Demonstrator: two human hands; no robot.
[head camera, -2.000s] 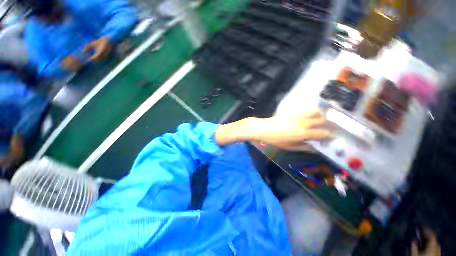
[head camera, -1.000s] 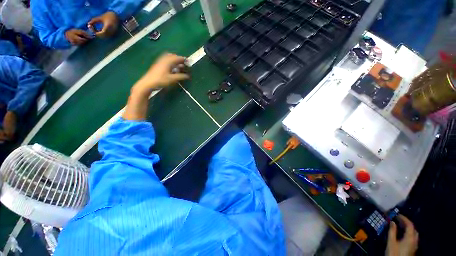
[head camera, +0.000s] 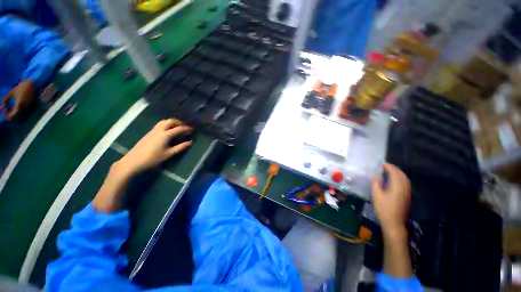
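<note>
My left hand (head camera: 151, 149) is bare and reaches over the green belt beside the near corner of the black blister tray (head camera: 214, 77). Its thumb and fingers are around a small dark housing (head camera: 181, 136); blur hides whether it is gripped. My right hand (head camera: 392, 197) is at the right front corner of the white press (head camera: 274, 134). Something small and dark shows at its fingertips, too blurred to name. On the press, a black part (head camera: 316, 102) sits in the left orange-brown fixture (head camera: 327, 89). The brass cylinder head (head camera: 374, 88) stands over the right fixture (head camera: 353, 112).
The press has a red button (head camera: 337, 177). Blue-handled pliers (head camera: 303, 195) and an orange-yellow tool (head camera: 269, 177) lie at its front. Black trays (head camera: 437, 137) are at right, cartons (head camera: 480, 74) beyond. A person's hand (head camera: 21, 98) is across the belt. A grey post (head camera: 132, 43) stands by the tray.
The view has swung right. My left hand has gone from the belt's white line to the dark housings near the tray. My right hand has moved up from the keypad device to the press corner.
</note>
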